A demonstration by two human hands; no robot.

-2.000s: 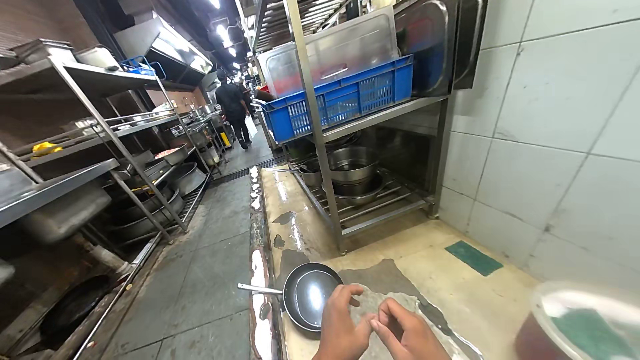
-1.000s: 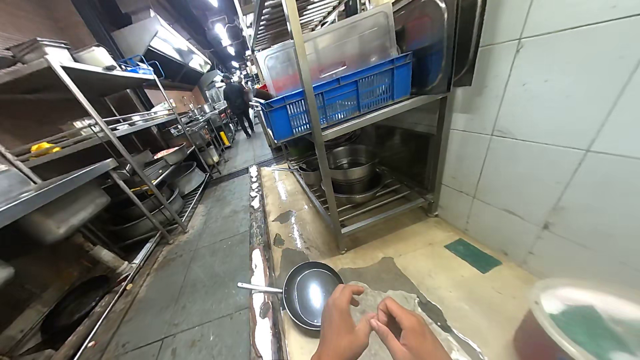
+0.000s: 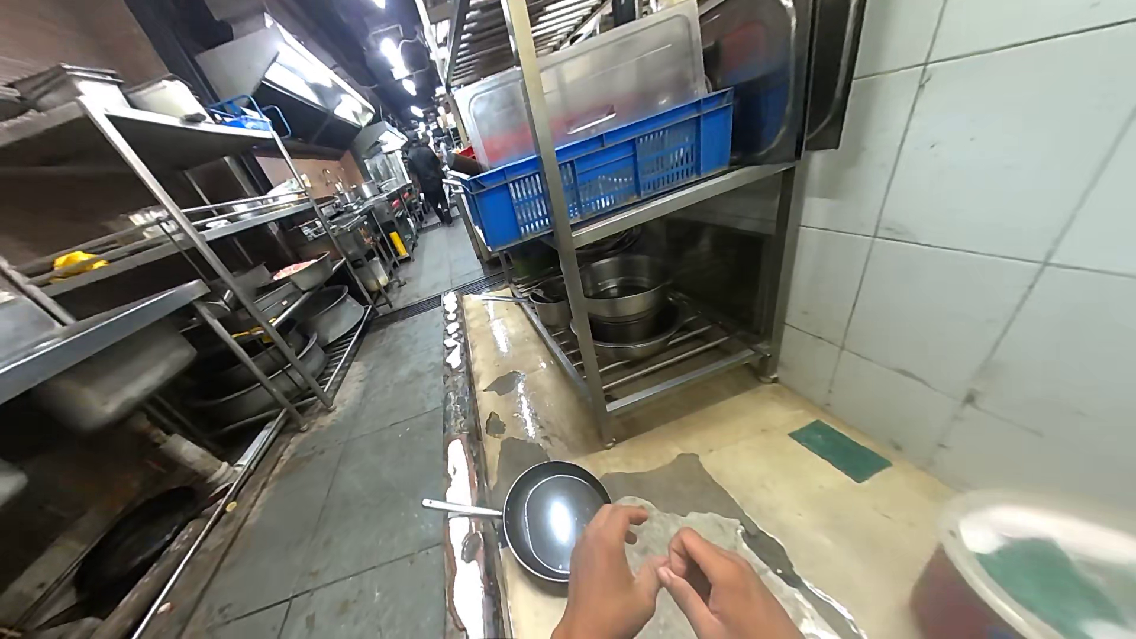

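Note:
My left hand (image 3: 611, 572) and my right hand (image 3: 723, 586) are close together at the bottom centre, with thumb and fingertips meeting near the middle. The left hand's fingers are curled and apart, and nothing shows in them. Whether something small sits between the right fingertips cannot be told. Just left of my left hand, a black frying pan (image 3: 555, 519) with a light metal handle lies on the wet floor, partly hidden by that hand. A green scouring pad (image 3: 840, 450) lies on the floor near the tiled wall. At the lower right stands a tub (image 3: 954, 577) with green material inside.
A metal rack (image 3: 679, 386) ahead holds a blue plastic crate (image 3: 612, 173) and steel pots (image 3: 626, 288). Shelving (image 3: 177, 213) with pans lines the left side. A raised floor edge (image 3: 461, 399) runs beside the grey tiled aisle, where a person in dark clothes (image 3: 430, 177) is far off.

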